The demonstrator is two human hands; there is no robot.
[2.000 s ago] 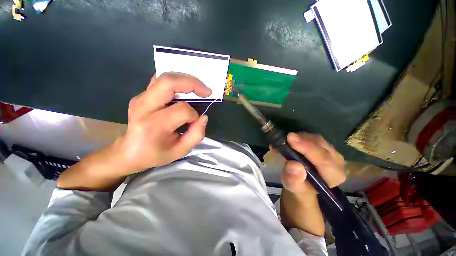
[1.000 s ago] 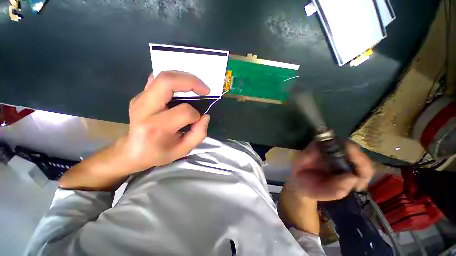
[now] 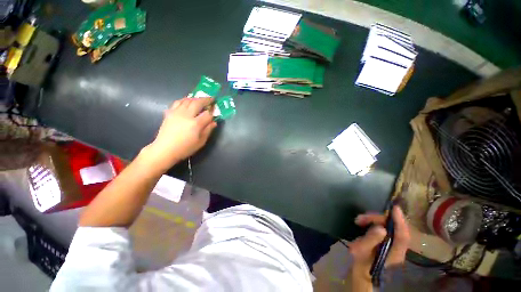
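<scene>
My left hand is at the left middle of the mat, its fingers on two small green circuit boards lying at an angle; the fingers partly hide them. A thin solder wire hangs below this hand; its upper end is hidden. My right hand holds the black soldering iron at the lower right, by the cardboard box; its tip is hard to make out. Joined board-and-LCD assemblies lie in piles at the back middle.
Stacked LCD modules lie back right, with a few more LCD modules nearer. A heap of green boards lies far left. The cardboard box with a black fan grille and a red-banded round container are at right.
The view has shifted and shows more table. My left hand has left the white LCD module and is on green boards. My right hand has moved the iron right, away from the work.
</scene>
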